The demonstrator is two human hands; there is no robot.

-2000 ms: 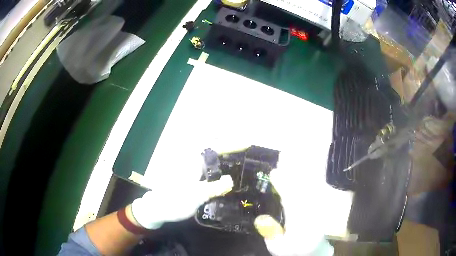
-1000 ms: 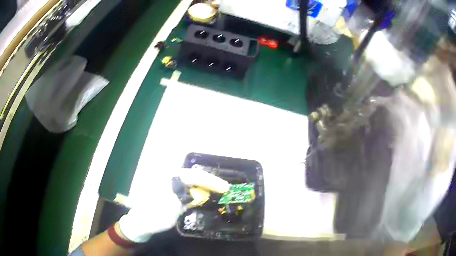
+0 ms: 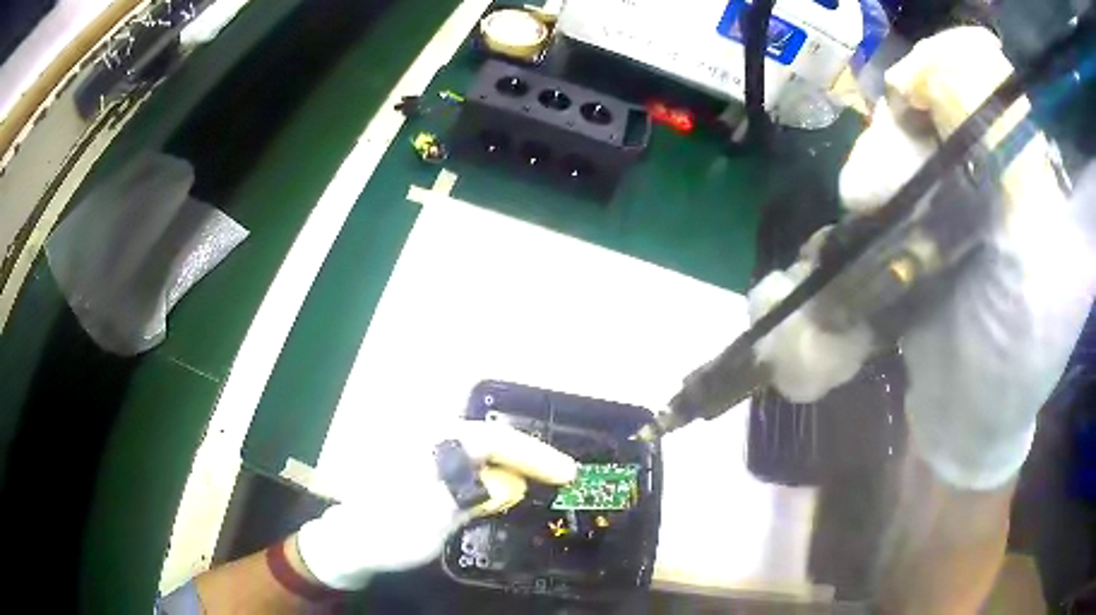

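Note:
The black housing shell lies open on the white sheet. The green circuit board lies inside it, with small yellow leads just below. My left hand, in a white glove, holds a small black part over the housing's left side; its index fingertip is at the board's left edge. My right hand, also gloved, grips the dark power screwdriver. The tool slants down to the left, its tip over the housing's right part, above the board. Whether the tip touches anything cannot be told.
The black socket block lies behind the sheet. Near it are a small yellow-and-dark part, a round cream dish or roll, a red piece and a white box. A ribbed black part lies right. Clear film lies on the left belt.
My right hand went from the housing to the screwdriver at the right and brought it over the shell. My left hand still holds the small black part, its finger by the board.

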